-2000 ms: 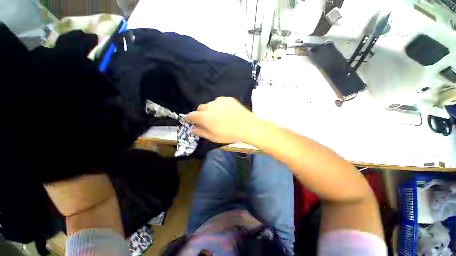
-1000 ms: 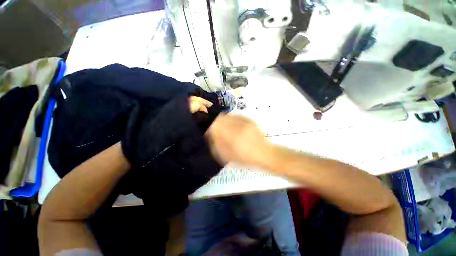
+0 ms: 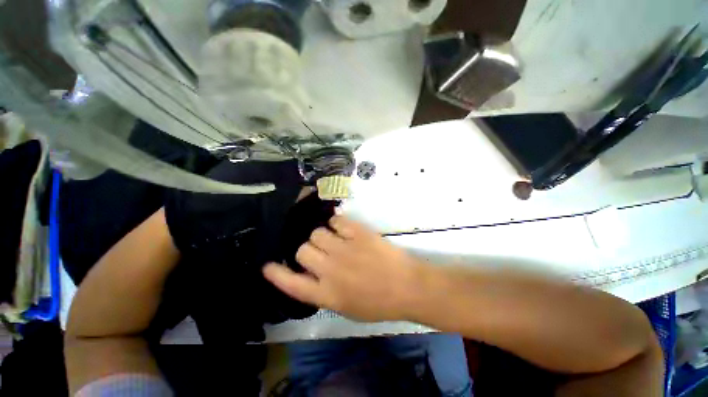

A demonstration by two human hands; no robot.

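The black workpiece lies bunched on the white machine table left of the needle area and hangs over the front edge. My right hand rests on its right part with fingers curled at the cloth, just below the cream ribbed tension knob. My left forearm reaches into or behind the black cloth; a small bit of skin shows beside the knob, and the rest of the left hand is hidden. The large off-white sewing machine head fills the top. The needle and presser foot are hidden.
A black flat rectangle with a round charm lies right of the knob. A black slotted arm and a shiny metal box-like fitting are at upper right. A blue basket edge stands left; another blue basket is lower right.
The view has moved close to the machine head. The black cloth went from the table's front to beside the needle area. The patterned patch seen earlier no longer shows.
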